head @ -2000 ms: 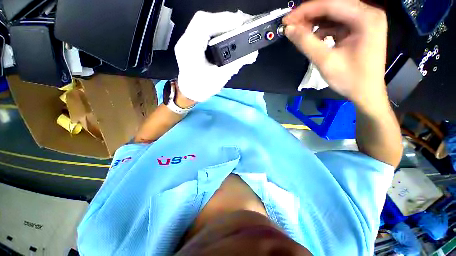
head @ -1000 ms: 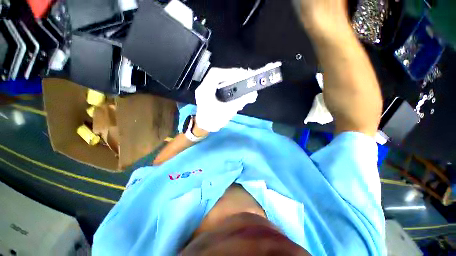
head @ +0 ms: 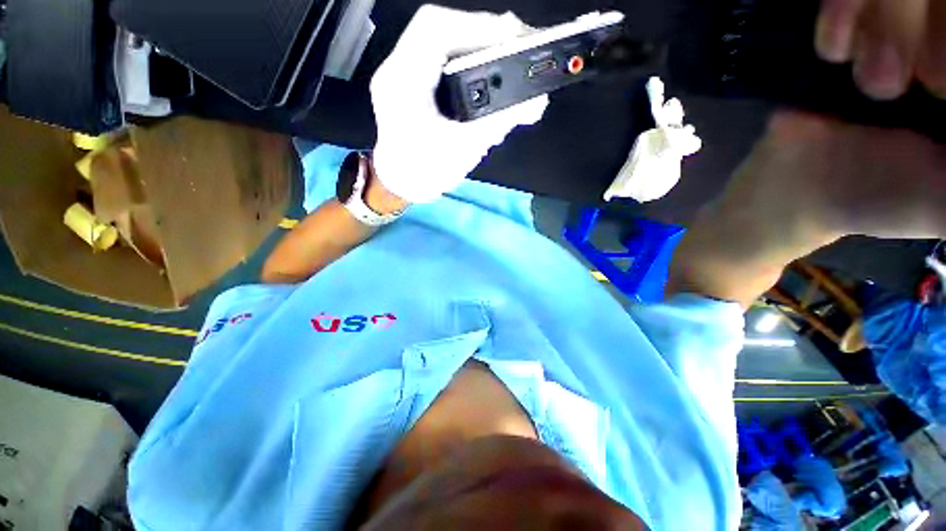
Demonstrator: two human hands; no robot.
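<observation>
My left hand, in a white glove, is closed on a flat black set-top box, its port edge facing me. A round power jack, an HDMI slot and a red-ringed jack show. The threaded connector end is covered by a dark, blurred tip. My bare right hand is at the top right, cut off by the edge and blurred, its fingers curled around a thick black driver. The driver is hard to tell from the black mat; its tip meets the box's right end.
A crumpled white glove lies on the black mat right of the box. Stacked black units stand at the upper left. An open cardboard box with yellow rolls is below them. A blue crate is below the mat's edge.
My right hand was at the connector, then reached up and away; now it is back on the right with the driver. My left hand still holds the box, now higher in view.
</observation>
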